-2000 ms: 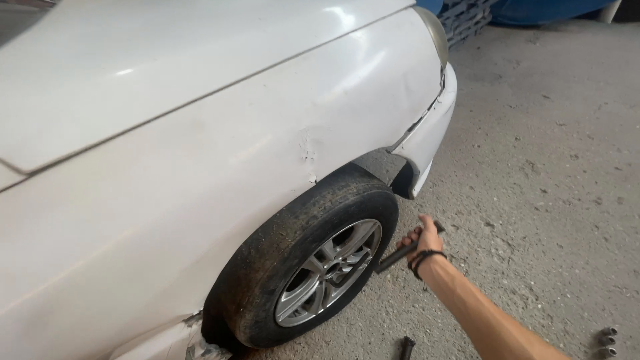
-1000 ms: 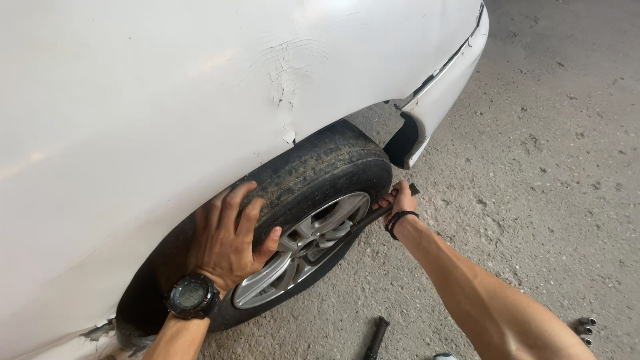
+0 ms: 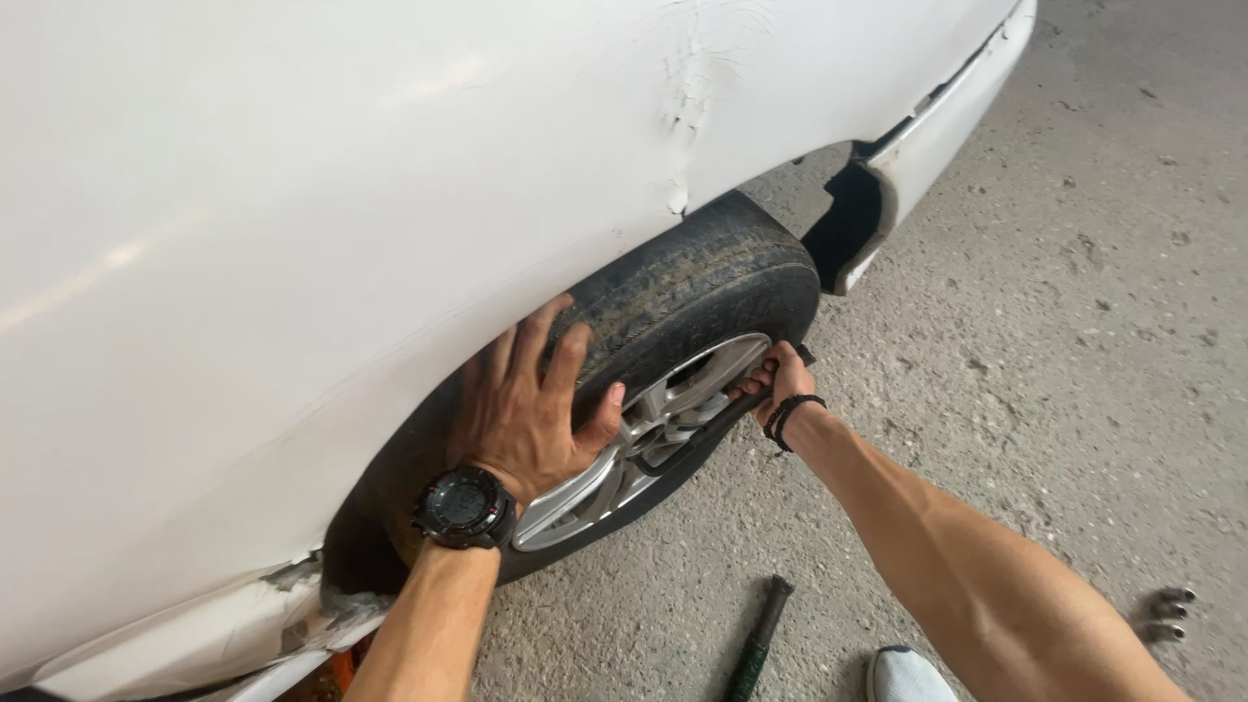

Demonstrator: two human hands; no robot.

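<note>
My left hand (image 3: 531, 405), with a black watch (image 3: 464, 507) at its wrist, lies with spread fingers on the tread and upper sidewall of the car's tire (image 3: 712, 278). My right hand (image 3: 777, 380) is closed around a dark metal bar tool (image 3: 805, 355) at the right edge of the alloy wheel (image 3: 673, 419). One end of the bar sticks out past the hand; the other end reaches toward the wheel's center, partly hidden, so its contact there is unclear. Above both hands is the white fender (image 3: 468, 195), dented and cracked over the wheel arch.
On the concrete floor (image 3: 1053, 390) lies a dark bar with a green part (image 3: 760, 639). Several metal sockets (image 3: 1168, 614) are at the lower right. A light shoe (image 3: 909, 675) shows at the bottom. The loose bumper edge (image 3: 912, 185) juts out right of the tire.
My left hand, not in view two seconds ago, came onto the tire by one second ago and remains there. My right hand has brought the bar in to the wheel. The view has moved closer.
</note>
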